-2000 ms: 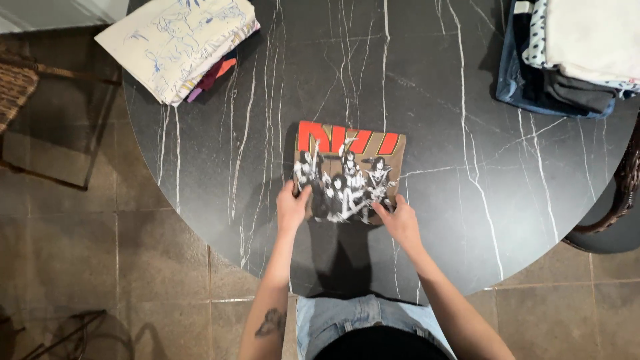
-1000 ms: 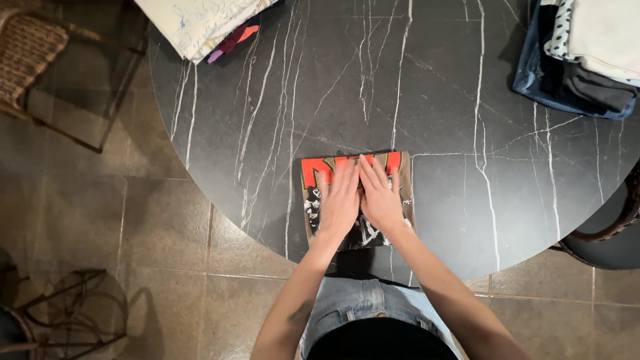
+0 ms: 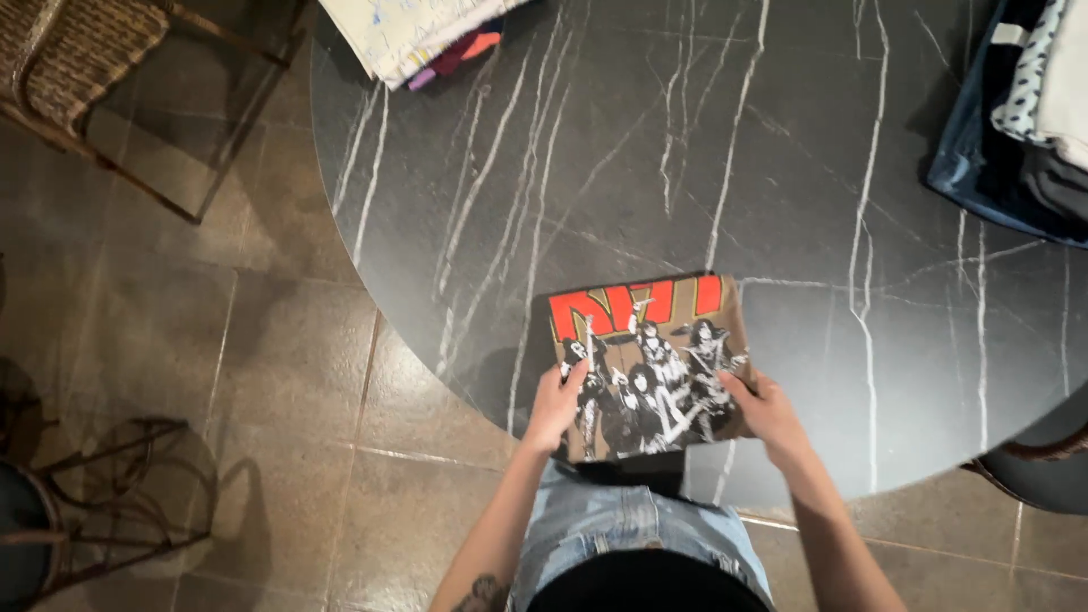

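A folded brown T-shirt (image 3: 650,365) with a red-lettered band print lies between my hands, at the near edge of the black marble-patterned table. My left hand (image 3: 559,404) grips its left side, thumb on top and fingers underneath. On the right side, my right hand (image 3: 765,412) holds it the same way, thumb over the print. The shirt looks slightly tilted, its near edge over the table's rim; whether it is fully off the tabletop I cannot tell.
Folded cream cloth (image 3: 425,30) over coloured fabrics lies at the table's far left. A stack of folded clothes with blue jeans (image 3: 969,161) sits at the right. A woven chair (image 3: 93,59) stands at upper left, stools (image 3: 127,501) at lower left, and another seat (image 3: 1050,467) at lower right.
Both hands lay flat on top of the shirt one second ago. They have moved apart and now hold its left and right sides.
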